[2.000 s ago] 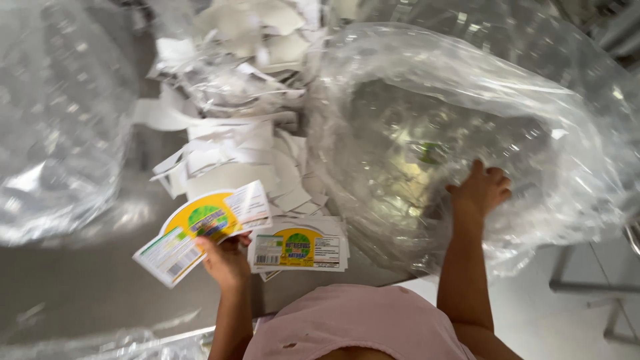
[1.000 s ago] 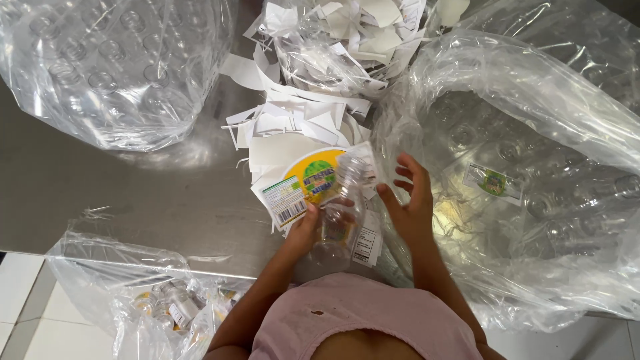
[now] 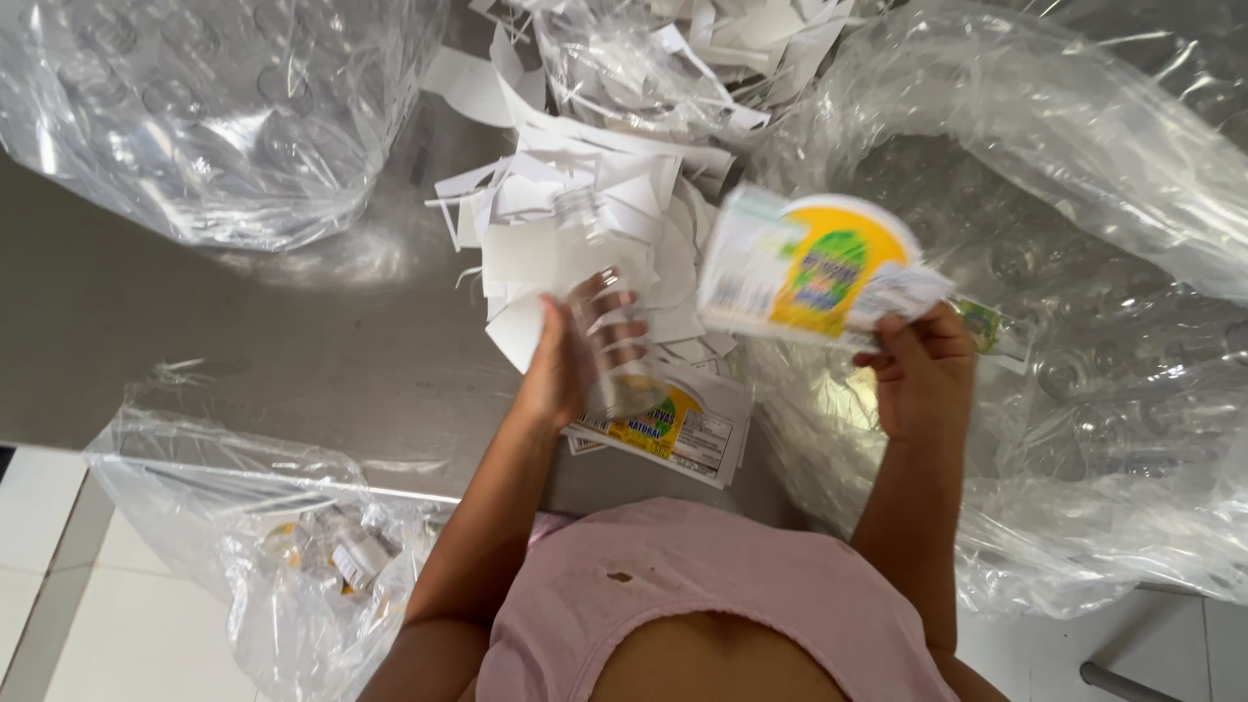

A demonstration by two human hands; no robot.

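Note:
My left hand (image 3: 575,361) holds a clear, unlabelled plastic bottle (image 3: 609,322), neck pointing away from me, its fingers seen through the wall. In my right hand (image 3: 921,366) are printed yellow and white labels (image 3: 829,268), pinched between thumb and fingers and slightly blurred; how many cannot be told. A stack of similar labels (image 3: 692,434) lies on the metal table near its front edge, partly under the bottle. Beyond my left hand is a heap of white paper backing sheets (image 3: 526,258).
Large clear plastic bags of bottles stand at the upper left (image 3: 283,146) and right (image 3: 1092,390); a label strip (image 3: 980,327) lies in the right one. A smaller bag (image 3: 322,585) with labelled bottles hangs at the front edge of the metal table (image 3: 292,361). Paper scraps (image 3: 751,39) lie farther back.
The labels, in my left hand in the earlier frames, are now in my right hand, which has moved right. My left hand now holds the bottle.

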